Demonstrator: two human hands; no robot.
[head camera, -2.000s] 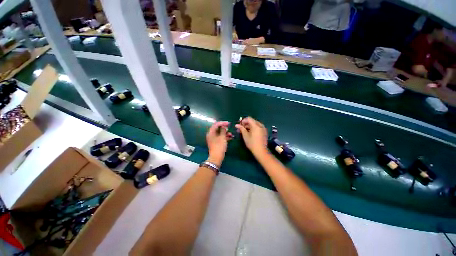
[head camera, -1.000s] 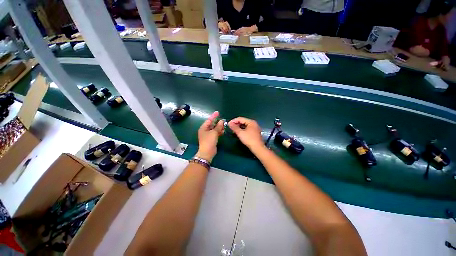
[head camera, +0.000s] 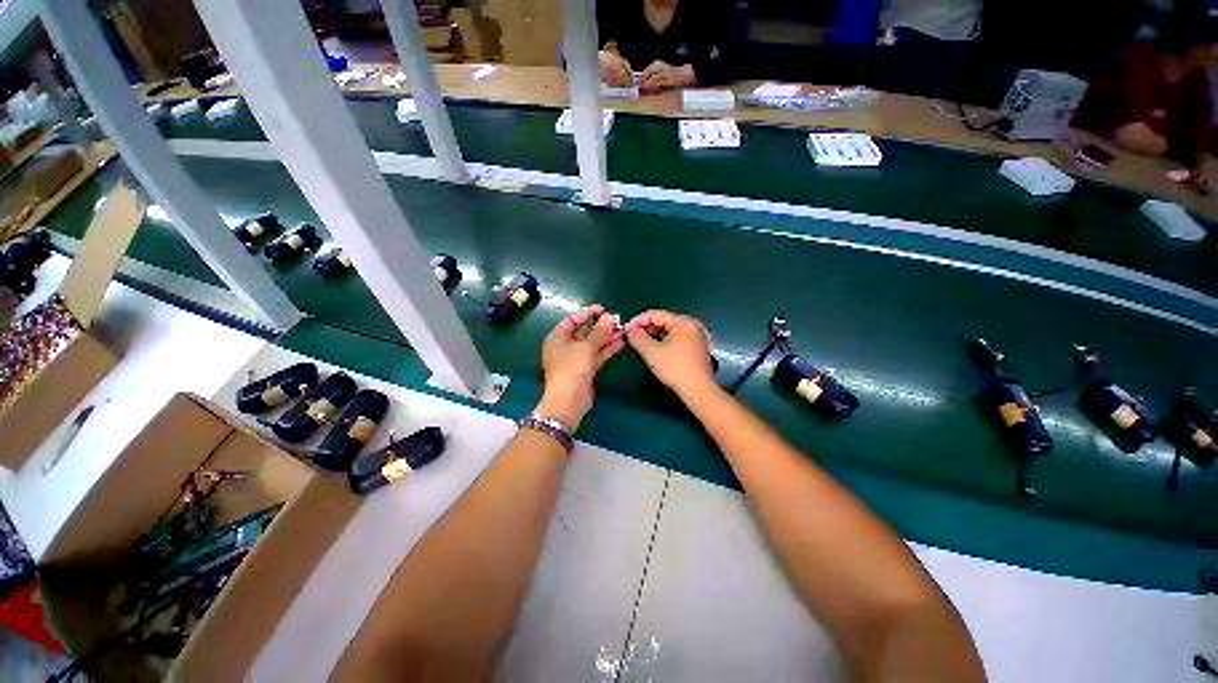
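My left hand (head camera: 577, 358) and my right hand (head camera: 672, 350) meet over the green belt, fingertips almost touching. A tiny pale connector (head camera: 617, 324) shows between the fingertips; its details are too small to tell. Both hands pinch at it. A black rounded body lies partly hidden behind my right hand. Right of it on the belt lies a black body with a cream label (head camera: 815, 386), with a dark lead and small end piece beside it. Another labelled black body (head camera: 513, 298) lies on the belt left of my hands.
More joined units (head camera: 1015, 414) lie on the belt at right. Several black bodies (head camera: 397, 459) sit on the white bench by an open carton (head camera: 287, 560) of green boards and leads. White posts (head camera: 350, 200) stand at left. People sit across the belt beyond white trays (head camera: 844, 148).
The black bodies on the belt have shifted right in the view. My fingertips have come closer together around the small piece. The bodies on the bench are about where they were.
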